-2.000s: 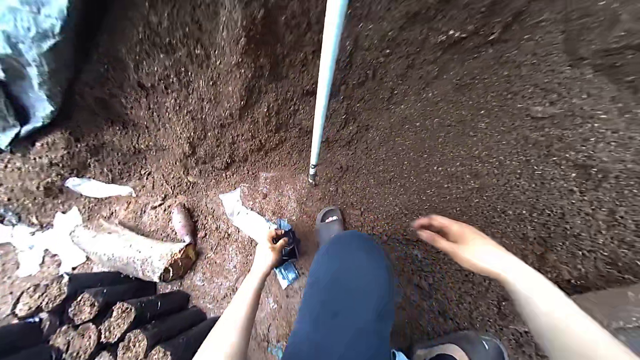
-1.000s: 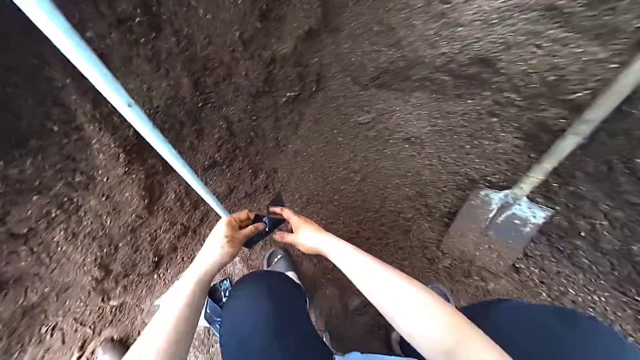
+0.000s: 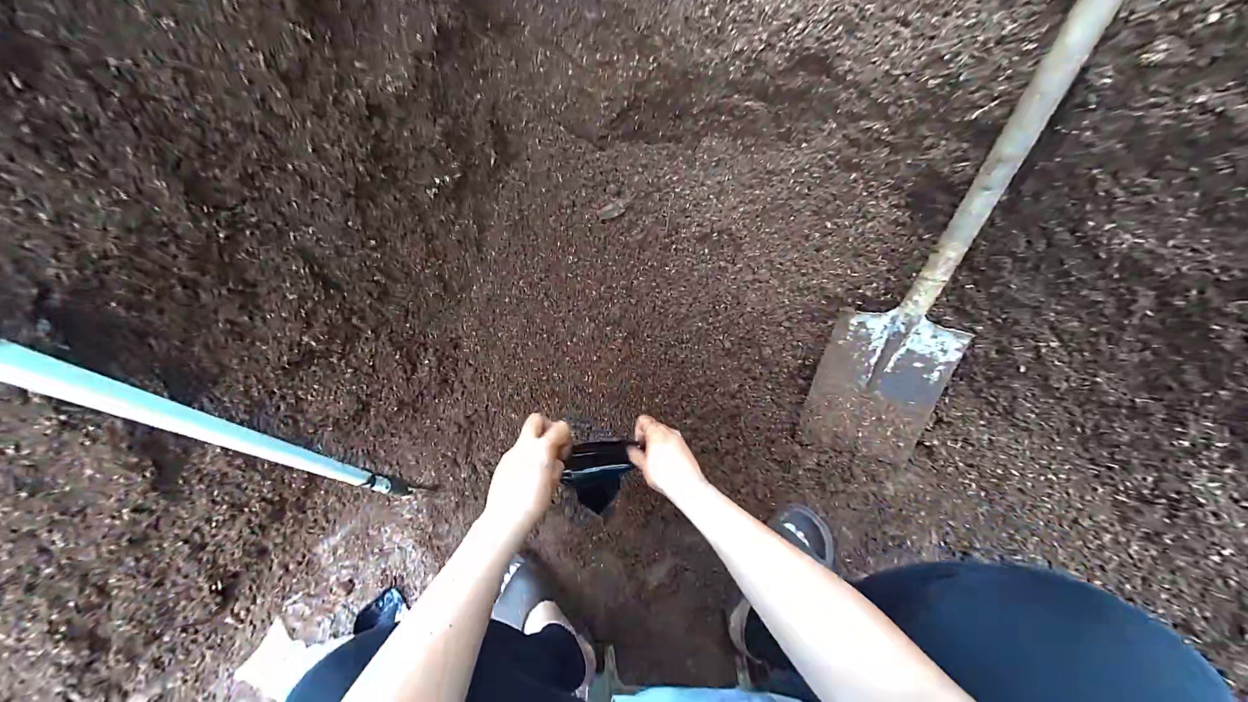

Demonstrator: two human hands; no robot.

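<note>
A small black plastic bag is stretched between my two hands, low in the middle of the view, just above the brown soil mix. My left hand grips one end of its rim. The other end is pinched in the fingers of my right hand. The bag's lower part hangs down to a point. To the right, a shovel with a worn metal blade and a long wooden handle rests on the soil, its blade tip partly covered.
A pale blue pole slants in from the left edge, its dark tip near the soil. Crumpled white plastic and a dark plastic piece lie at lower left. My shoes stand below my hands. Soil rises in heaps around.
My left hand has left the stack of dark plastic on the ground; both hands now hold one black bag, spread wider than a second ago. The view has swung right, bringing in the shovel.
</note>
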